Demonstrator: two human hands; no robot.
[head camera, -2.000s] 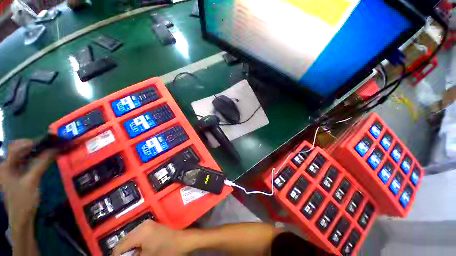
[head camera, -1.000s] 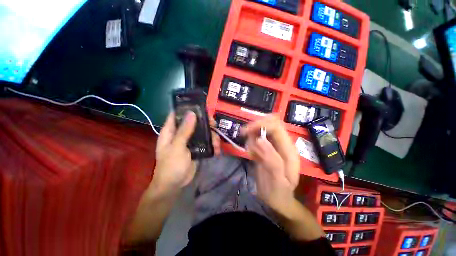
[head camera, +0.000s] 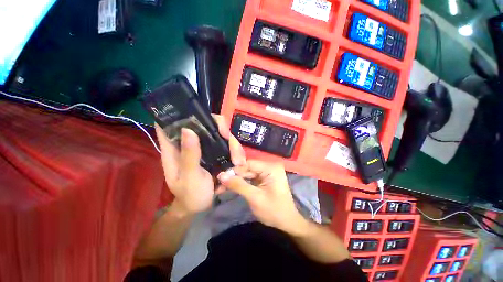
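My left hand (head camera: 190, 171) holds a black keypad phone (head camera: 185, 121) tilted, left of the red phone tray (head camera: 325, 60). My right hand (head camera: 265, 190) pinches the small white plug of a cable (head camera: 227, 175) at the phone's lower end; whether it is inserted cannot be told. The tray holds black phones with open backs and white labels on the left and phones with blue screens on the right. Another black phone (head camera: 367, 154) with a white cable at its end lies askew over the tray's lower right pockets.
Barcode scanners stand left (head camera: 207, 66) and right (head camera: 416, 126) of the tray. A dark mouse (head camera: 113, 85) lies at left. Stacked red trays (head camera: 71, 204) fill the lower left; filled trays (head camera: 380, 234) are at lower right. A bright monitor (head camera: 22, 33) is at upper left.
My right hand has moved from over the tray to the lower end of the phone in my left hand. The phone has tilted to the left. The view has shifted slightly.
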